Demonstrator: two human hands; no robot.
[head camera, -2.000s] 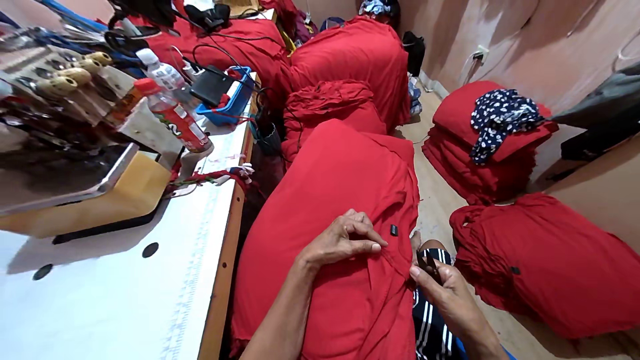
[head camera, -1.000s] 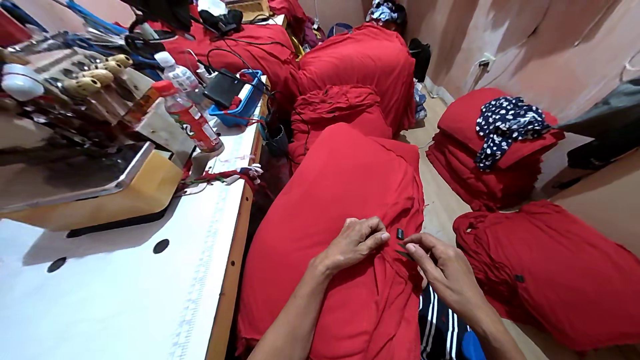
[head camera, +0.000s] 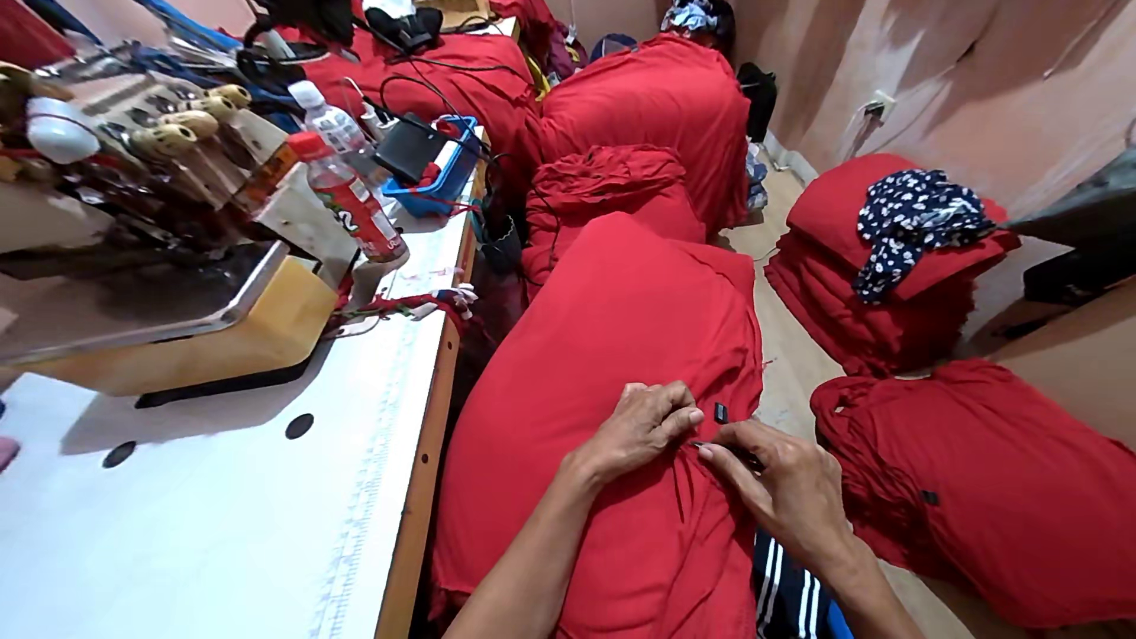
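Note:
Red fabric (head camera: 603, 337) lies in a large heap in front of me. My left hand (head camera: 643, 426) rests on it with curled fingers, pinching a bit of the cloth. Just right of it, my right hand (head camera: 777, 475) holds a small dark tool (head camera: 753, 460), mostly hidden in the palm, whose thin tip shows at the thumb and touches the cloth. A small black label (head camera: 721, 413) with writing sits on the fabric just above the fingertips of my right hand.
At left stands a white sewing-machine table (head camera: 213, 524) with an industrial sewing machine (head camera: 177, 337), a red-labelled plastic bottle (head camera: 355, 209) and a blue basket (head camera: 435, 200). More red piles (head camera: 1003, 497) lie at right, one topped by a dark patterned cloth (head camera: 914, 222).
Two seconds ago my right hand was apart from the cloth by my left hand, the dark tool showing more; now its fingertips are at the fabric beside the label.

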